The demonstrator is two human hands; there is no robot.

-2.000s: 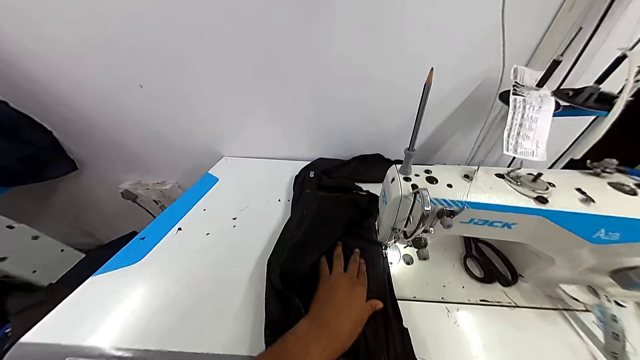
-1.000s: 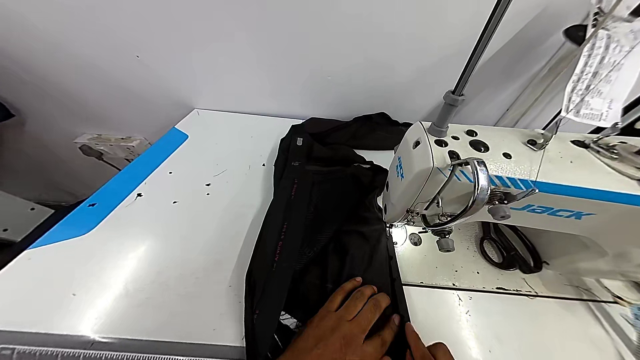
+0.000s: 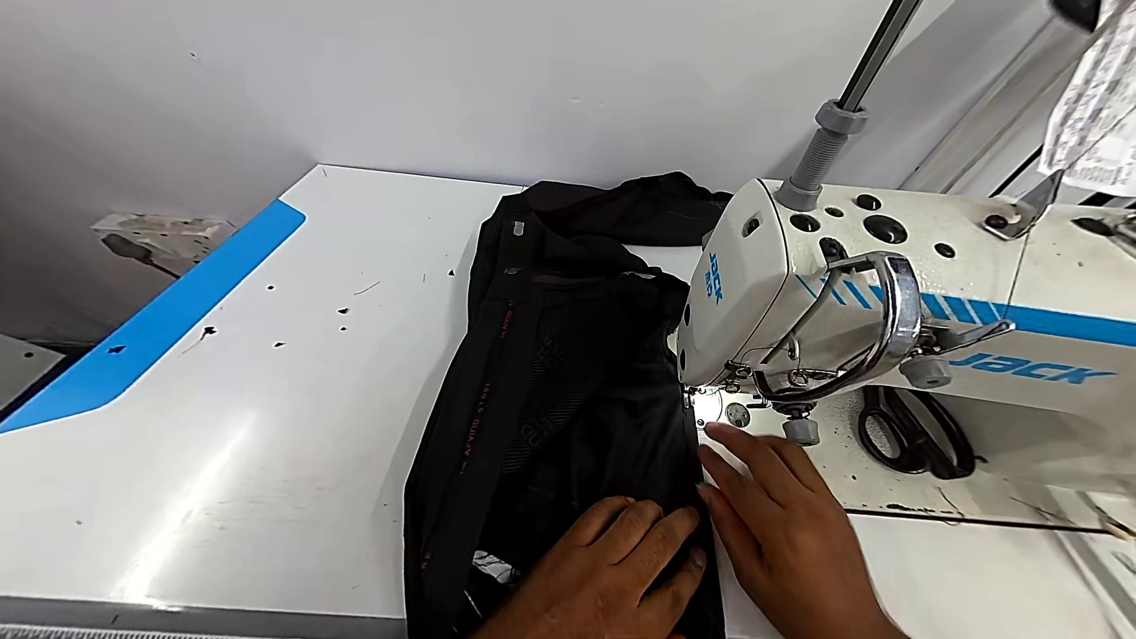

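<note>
A black garment [image 3: 586,382] with a printed waistband lies on the white table, its right edge running under the needle area of a white Jack sewing machine [image 3: 737,293]. My left hand [image 3: 621,568] rests on the cloth near the bottom, fingers bent and pressed down beside the garment's right edge. To its right, my right hand [image 3: 781,524] is held with its fingertips at that same edge, just below the presser foot area. Whether its fingers pinch the cloth cannot be told. The needle itself is mostly hidden by the machine head.
Black-handled scissors [image 3: 914,435] lie on the machine bed under the arm. A grey post [image 3: 821,151] rises from the machine's top. Paper with writing [image 3: 1096,115] hangs at the upper right. A wall socket with a plug [image 3: 160,240] is beyond the table's blue edge [image 3: 177,319].
My right hand, only partly in view at the bottom one second ago, has come up to the garment's edge near the needle area. My left hand remains on the cloth.
</note>
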